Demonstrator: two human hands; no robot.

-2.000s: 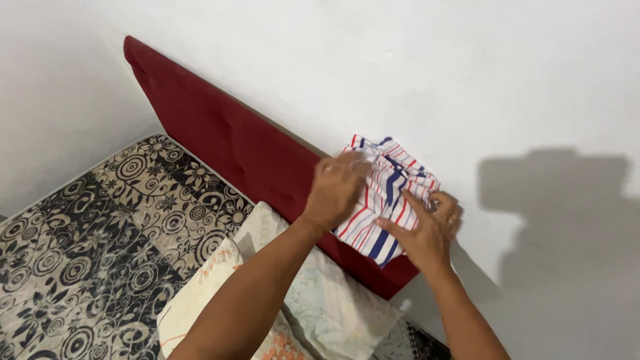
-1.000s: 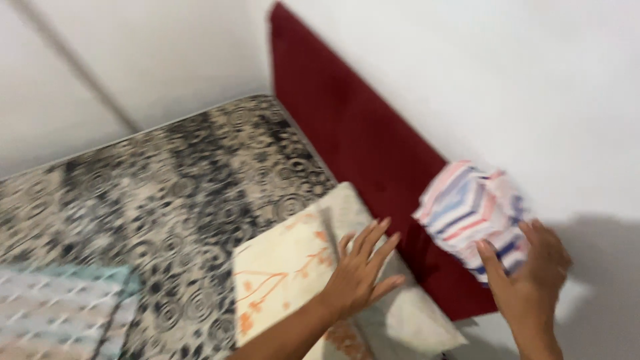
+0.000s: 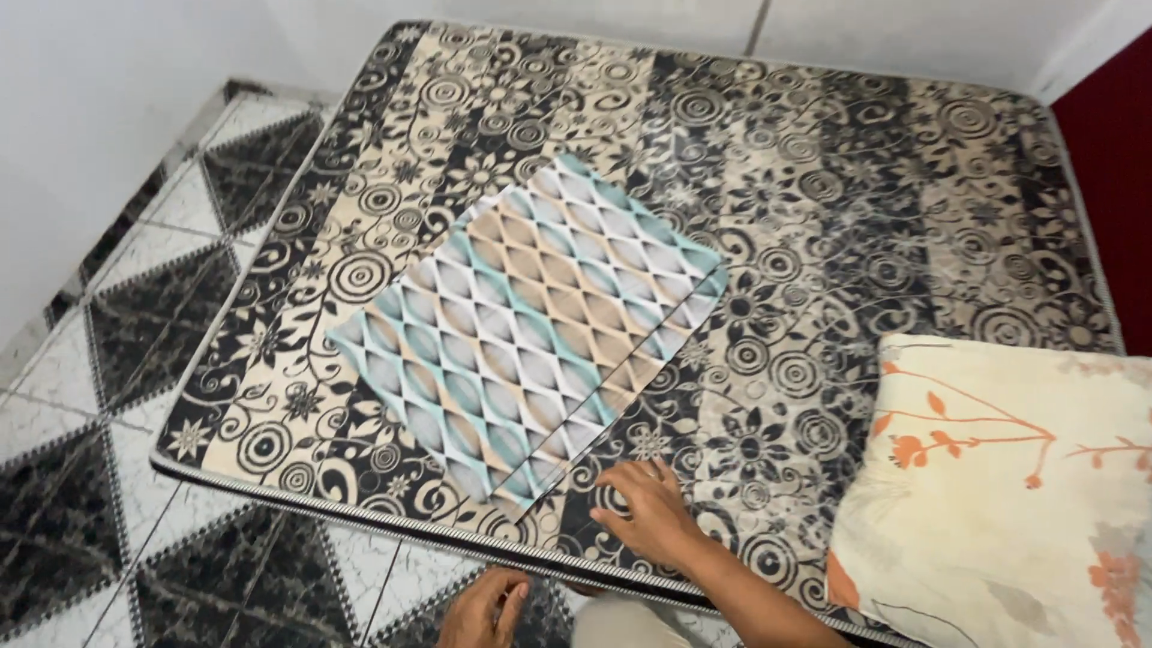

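Observation:
A patterned pillowcase or folded cloth in teal, tan, grey and white lies flat on the mattress, which has a black and beige floral print. Just off the cloth's lower corner, above the mattress, is my right hand, fingers apart and holding nothing. My left hand is at the bottom, over the floor side of the mattress edge, fingers bent; nothing shows in it, though part of it is cut off by the frame. A cream pillow with orange flowers rests on the mattress at the right.
The dark red headboard stands at the far right. Black and white floor tiles run along the mattress's left and near sides. A white wall is behind it. My knee shows at the bottom edge.
The striped red, white and blue cloth that was at my hands by the headboard is out of view. Both hands are now near the mattress edge. The view has swung left.

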